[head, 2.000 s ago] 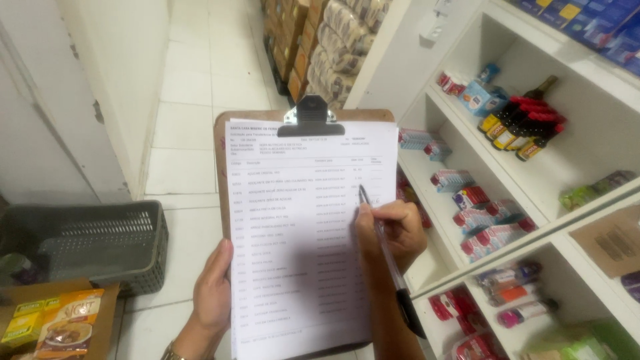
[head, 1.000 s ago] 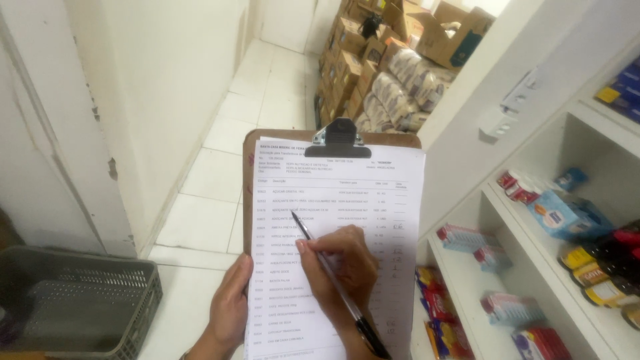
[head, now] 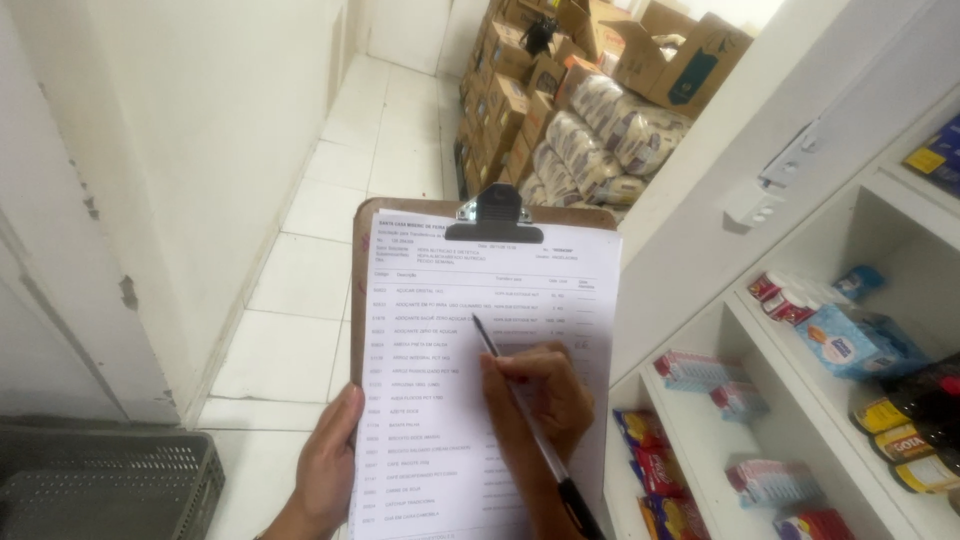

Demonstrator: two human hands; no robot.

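Observation:
My left hand [head: 324, 457] grips the lower left edge of a brown clipboard [head: 360, 300], thumb along the rim. A black metal clip [head: 493, 216] holds printed sheets [head: 427, 375] with a list in columns and a few handwritten marks at the right. In my right hand [head: 544, 397] is a clear-barrelled pen with a black end [head: 536, 427], its tip over the upper middle rows of the list. Whether the tip touches the paper cannot be told. My right wrist rests over the lower right of the sheet.
White shelves [head: 795, 375] at the right hold small packs, snack bags and dark bottles with yellow labels [head: 900, 442]. Beyond the clipboard are stacked cardboard boxes [head: 495, 105] and plastic-wrapped bags [head: 592, 150]. A grey plastic crate [head: 202, 480] stands at the lower left by the wall.
The pen tip has moved from the right columns of the list to the descriptions at the left, then slightly right. The view has swung so that more boxes show beyond the clipboard.

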